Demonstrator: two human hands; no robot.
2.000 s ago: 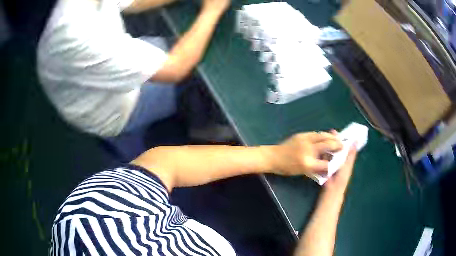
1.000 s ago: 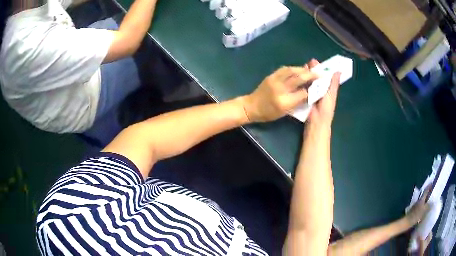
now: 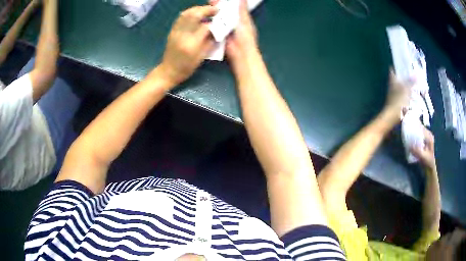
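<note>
A white printed carton is held between both my hands at the top of the view, above the green table. My left hand is on its left side, with fingers near the end closest to me, where a white flap points towards me. My right hand grips its right side. The far end of the carton is cut off by the top edge, and part of it is hidden by my fingers. The print is too blurred to read.
Stacked white cartons lie at the upper left of the green table. A person in yellow-green at the right holds several white pieces; more white cartons lie beyond. Another person's arms and white sleeve are at the left. A thin cord lies at the top.
The view has swung right and down. The stack and my hands now sit higher and further left in view. The person in yellow-green has come into view. Both my hands still hold the carton.
</note>
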